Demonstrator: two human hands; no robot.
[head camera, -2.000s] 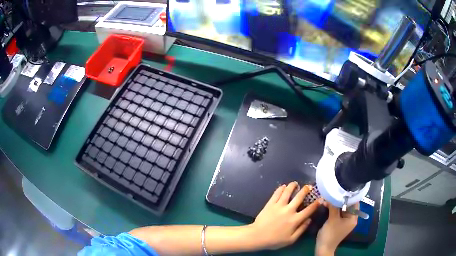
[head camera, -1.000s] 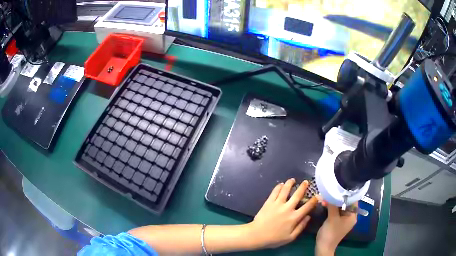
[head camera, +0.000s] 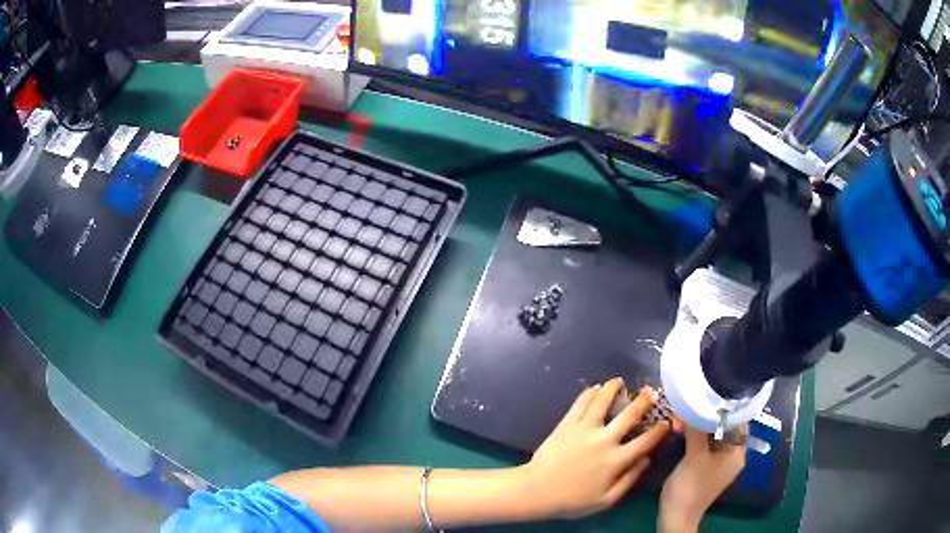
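My left hand (head camera: 592, 455) lies on the near part of the black base plate (head camera: 490, 364), its fingertips at a cluster of tiny glinting components (head camera: 656, 409) beside the white ring light (head camera: 682, 375). My right hand (head camera: 704, 474) is just under the ring light, its fingers partly hidden by it. A thin silvery tool (head camera: 752, 445) sticks out to the right of that hand. The video microscope (head camera: 797, 318) stands over both hands. A loose component pile (head camera: 541, 309) lies mid-plate, and a silvery wedge (head camera: 559, 229) lies at the far edge.
The black pocket tray (head camera: 313, 281) is left of the plate, with the red parts bin (head camera: 240, 122) behind it. A white instrument (head camera: 276, 42) and the monitor (head camera: 625, 62) stand at the back. The microscope's arm rises at right. A second black plate (head camera: 89, 224) is far left.
The magnified picture on the monitor has shifted. The small components at my left fingertips have moved slightly, with the fingers now closer over them. The tray, bin and pile have stayed put.
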